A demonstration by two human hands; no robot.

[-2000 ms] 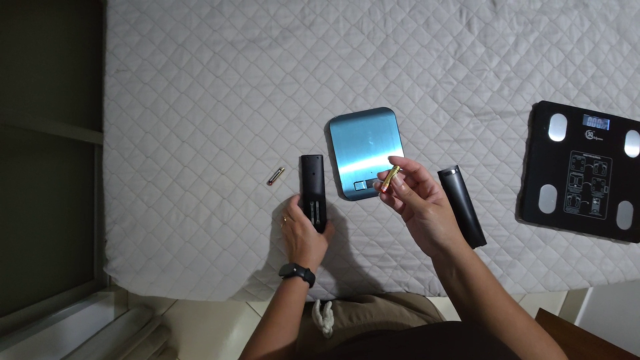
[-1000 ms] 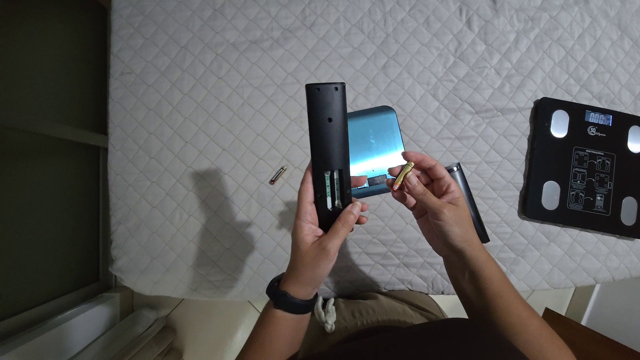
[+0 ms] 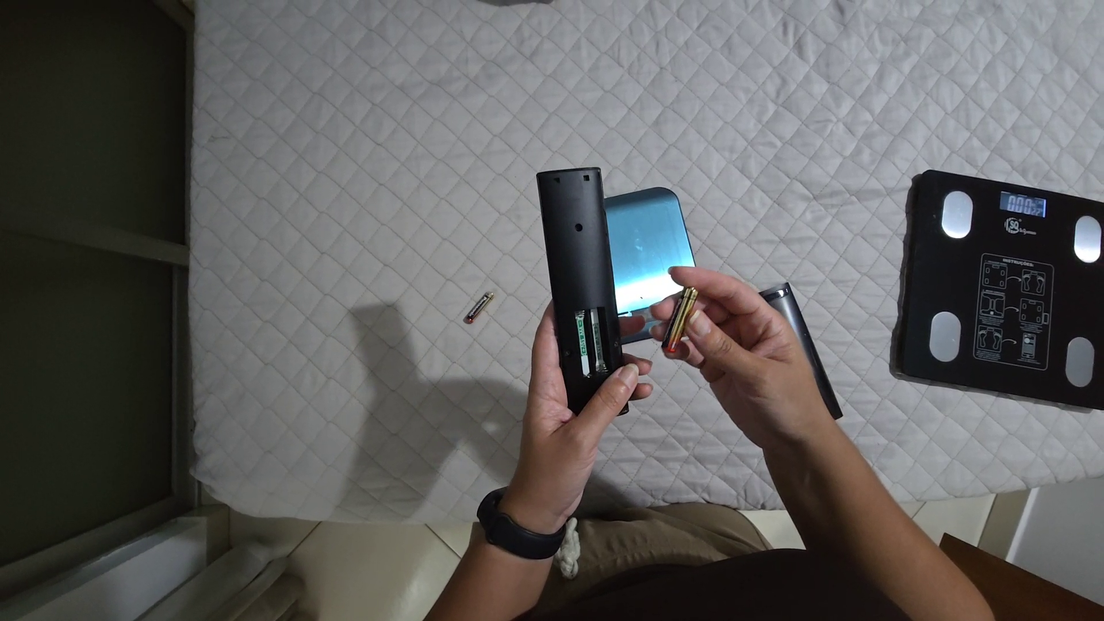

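Observation:
My left hand (image 3: 565, 414), with a black band on its wrist, grips the lower end of a black remote control (image 3: 576, 250). The remote's back faces up, and its uncovered battery compartment holds two green-and-white batteries (image 3: 592, 343). To the right of it, my right hand (image 3: 742, 354) pinches a gold-and-black battery (image 3: 680, 319) between thumb and fingers, apart from the remote. Another small battery (image 3: 479, 307) lies on the quilted cover to the left. Behind both hands is a shiny blue-silver kitchen scale (image 3: 647, 250), partly hidden.
A second long black device (image 3: 806, 354) lies on the quilted mattress cover (image 3: 388, 172), partly behind my right hand. At the right is a black body scale (image 3: 992, 336) with metal pads and a lit display. The bed's near edge runs in front of my lap.
My left hand has lifted the remote from low over the cover and brought it up beside the battery in my right hand. The loose battery at the left has stayed in place.

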